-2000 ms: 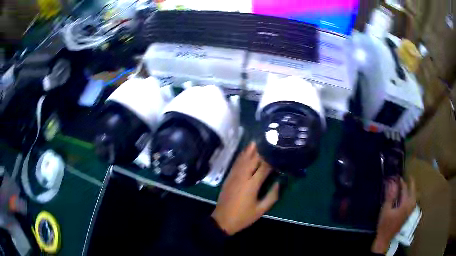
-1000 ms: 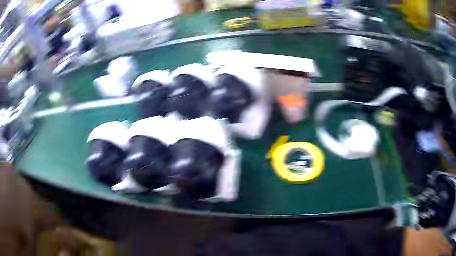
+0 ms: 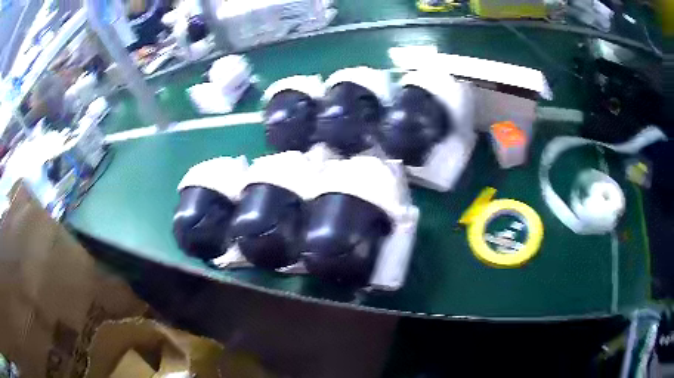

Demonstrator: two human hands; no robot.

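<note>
No hand shows in the frame now. Nearest in front of me, a front row of three white-hooded dome cameras (image 3: 346,236) sits on the green bench, black balls towards me. A second row of three dome cameras (image 3: 415,125) stands behind it. A flat white bracket (image 3: 399,255) shows at the right end of the front row. A yellow tape roll (image 3: 528,236) lies flat to the right, with small pale pieces inside its ring and a slim yellow stick (image 3: 479,207) touching its upper left side.
A white coil (image 3: 602,198) with a long loose ribbon lies at the right. A small orange-and-white box (image 3: 510,140) stands behind the tape roll. A white object (image 3: 225,83) stands at the back left. An open brown carton (image 3: 133,347) is below the bench's left edge.
The view has turned left from the monitor bench to the camera rows, then shifted so they appear further right. Both hands, seen two seconds ago, are out of the picture.
</note>
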